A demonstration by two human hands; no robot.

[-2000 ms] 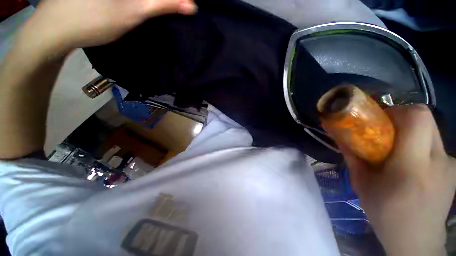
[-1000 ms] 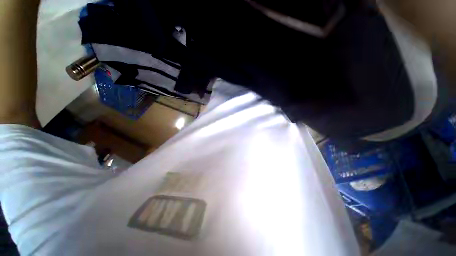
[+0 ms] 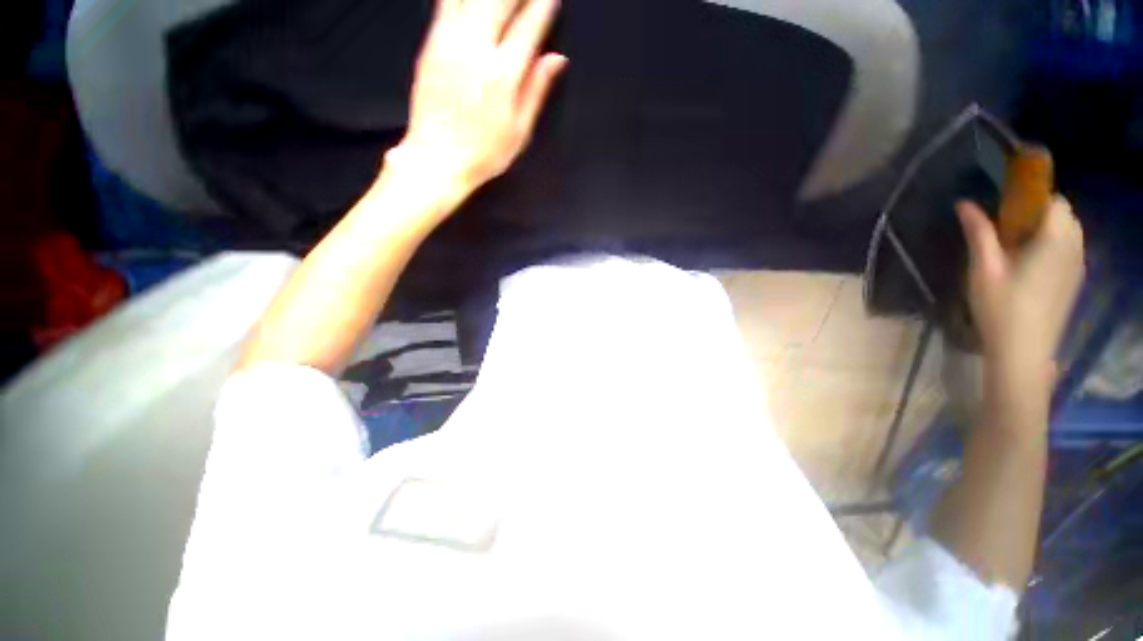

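A black garment (image 3: 677, 138) lies across the grey padded pressing table (image 3: 884, 94), whose rounded ends show at both sides. My left hand (image 3: 476, 94) lies on the cloth at the upper middle, fingers spread, holding nothing visible. My right hand (image 3: 1028, 276) is at the right, beyond the table's rounded end, slightly blurred. It is around the orange-brown handle of the iron (image 3: 921, 238). The iron's dark pointed plate with a shiny rim points up and away. Whether the iron rests on its stand is hard to tell.
A white curved surface (image 3: 125, 438) is at the lower left. Striped black, grey and white cloth (image 3: 407, 357) hangs below the table at left. A thin metal frame (image 3: 905, 401) stands below the iron over pale floor tiles (image 3: 802, 363). Blue crates (image 3: 1090, 420) are at the right.
The view has shifted and now takes in both table ends. The iron, over the black cloth two seconds ago, is now off the table's right end in my right hand. My left hand is back in view.
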